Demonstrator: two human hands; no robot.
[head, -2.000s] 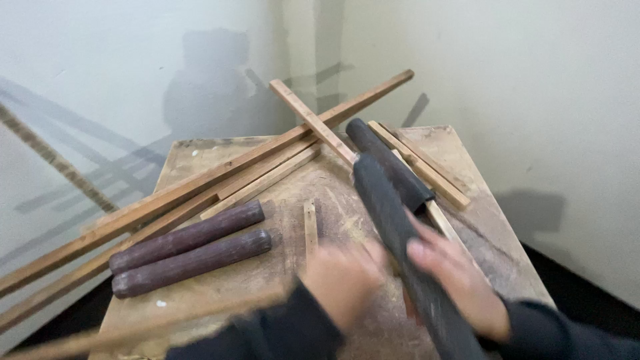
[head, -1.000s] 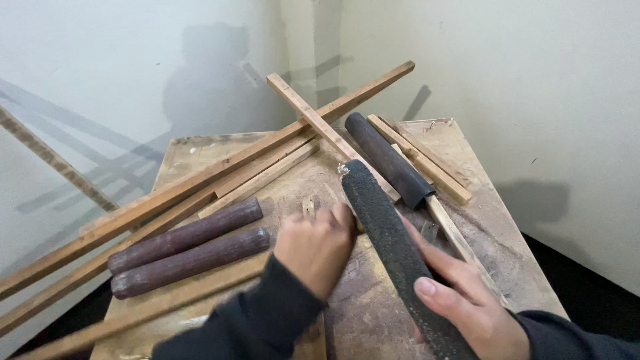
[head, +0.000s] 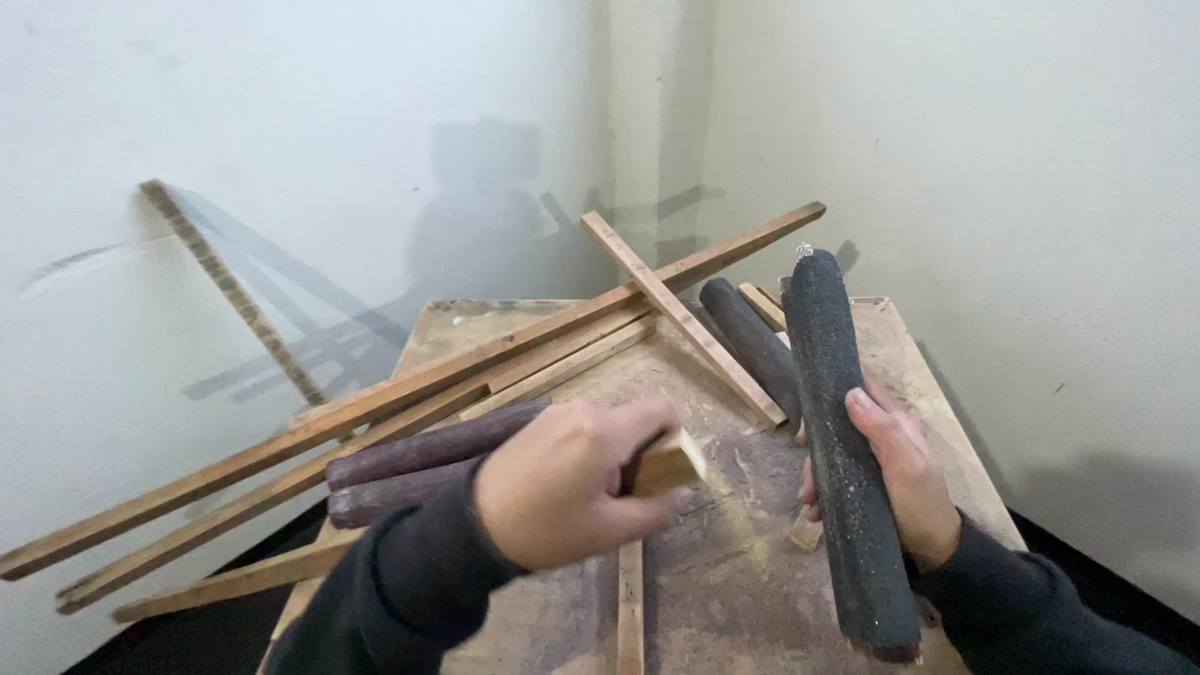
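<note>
My left hand (head: 586, 478) is closed around a short wooden piece (head: 667, 466) over the middle of the table, its cut end facing right. My right hand (head: 895, 469) grips a dark, rough-surfaced roll (head: 839, 441), held nearly upright over the right part of the table, thumb on its near face. A short wooden strip (head: 694, 323) lies slanted beyond the hands, crossing a long strip. Behind the held roll lies another dark roll (head: 755, 347), partly hidden. Two purplish-brown rolls (head: 422, 445) (head: 403, 492) rest side by side, partly covered by my left hand and sleeve.
Long wooden strips (head: 412, 384) run across the table (head: 937, 422) and jut past its left edge. A narrow strip (head: 631, 609) lies near the front. Another stick (head: 234, 291) leans at the left wall. Walls meet behind the table.
My right hand has lifted the dark roll and turned it more upright, away from the slanted strip. The wooden piece now shows in my left hand.
</note>
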